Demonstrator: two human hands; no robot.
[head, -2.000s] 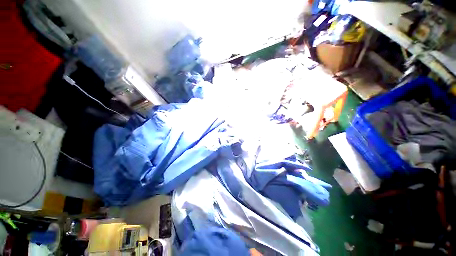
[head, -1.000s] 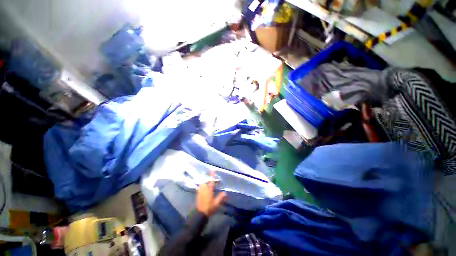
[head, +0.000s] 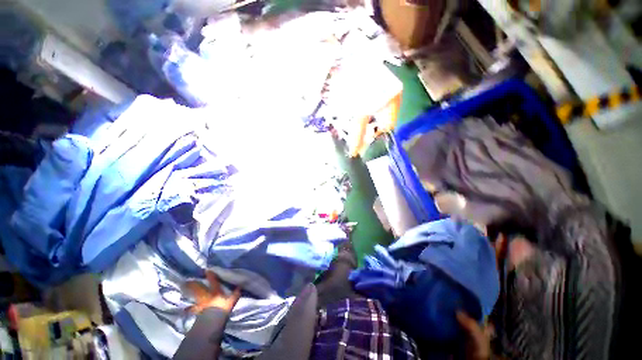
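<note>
A large heap of blue and pale-blue cloth (head: 151, 186) lies at left and centre, partly washed out by glare. My left hand (head: 213, 295) lies on its pale, whitish part, with the fingers spread. A separate bunched blue garment (head: 447, 271) is to the right, beside my lap. My right hand (head: 476, 332) is at its lower right edge, fingers against the cloth; its grip is partly hidden and blurred.
A blue bin (head: 415, 186) with grey cloth (head: 493, 158) stands on the green floor (head: 367, 211) at right. A person in dark patterned clothing (head: 563, 302) is beside it. A yellowish machine part (head: 53, 327) is at lower left.
The blue garment at right has moved left and is now bunched rather than spread. My left hand remains on the pale cloth. The view has shifted, and my right hand shows more clearly.
</note>
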